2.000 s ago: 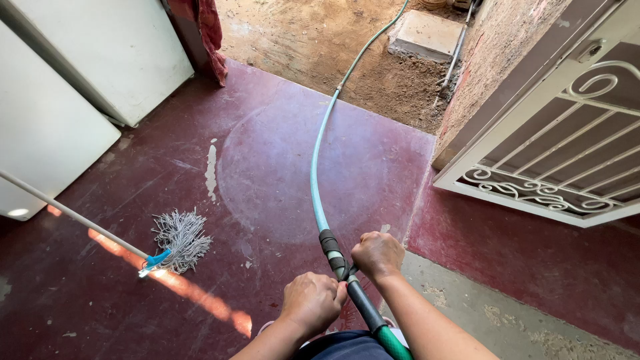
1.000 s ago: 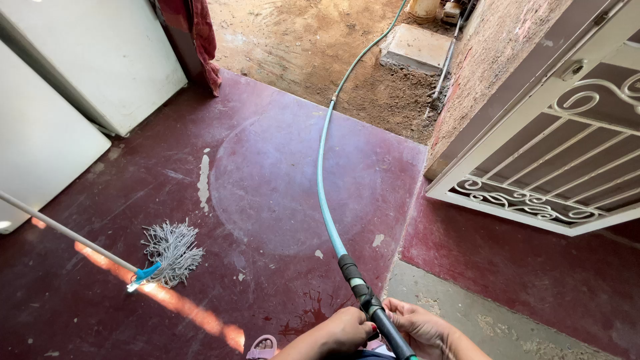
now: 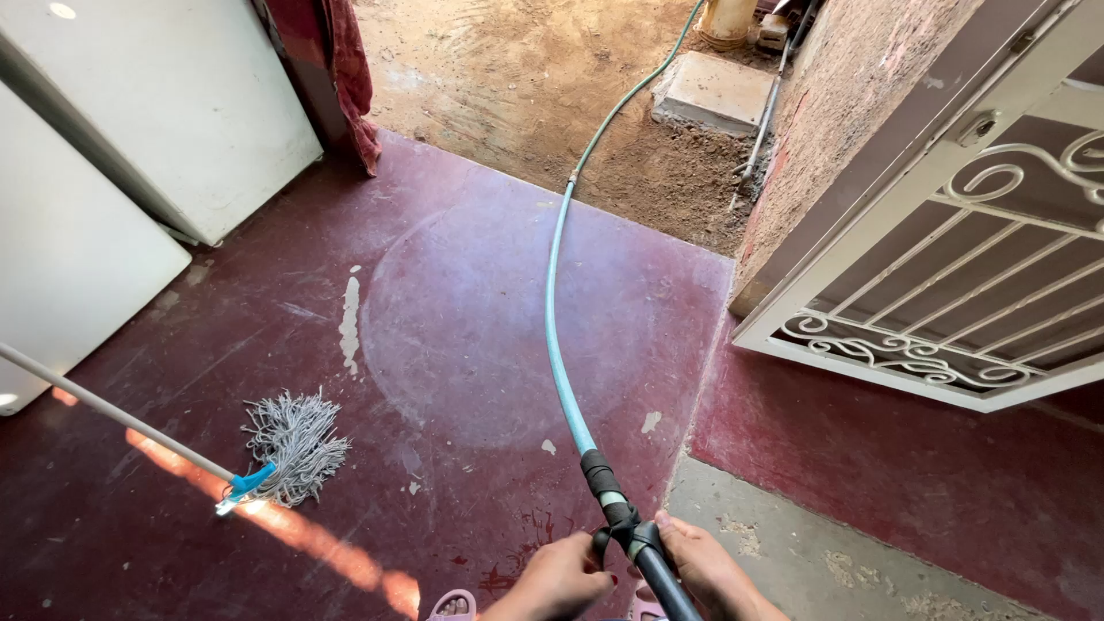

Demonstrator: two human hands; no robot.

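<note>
A light blue-green garden hose (image 3: 552, 302) runs from the dirt outside across the red floor to my hands. Its near end meets a black pipe section (image 3: 662, 582), and black rubber strip (image 3: 601, 473) is wrapped around the joint. With my left hand (image 3: 565, 573) I pinch a black strip at the left of the joint. My right hand (image 3: 703, 561) holds the strip on the other side, fingers close against the pipe. The strip crosses over itself between both hands.
A string mop (image 3: 297, 448) lies on the floor at left, near white cabinet-like panels (image 3: 164, 103). A white metal gate (image 3: 914, 345) stands at right beside a rough wall (image 3: 849, 112). Outside, a concrete slab (image 3: 716, 90) sits on dirt. A red curtain (image 3: 349, 78) hangs at the doorway.
My hands were together over the wrapped joint two seconds ago; now they are on opposite sides of it. My pink sandals have come into view below. The view has shifted somewhat.
</note>
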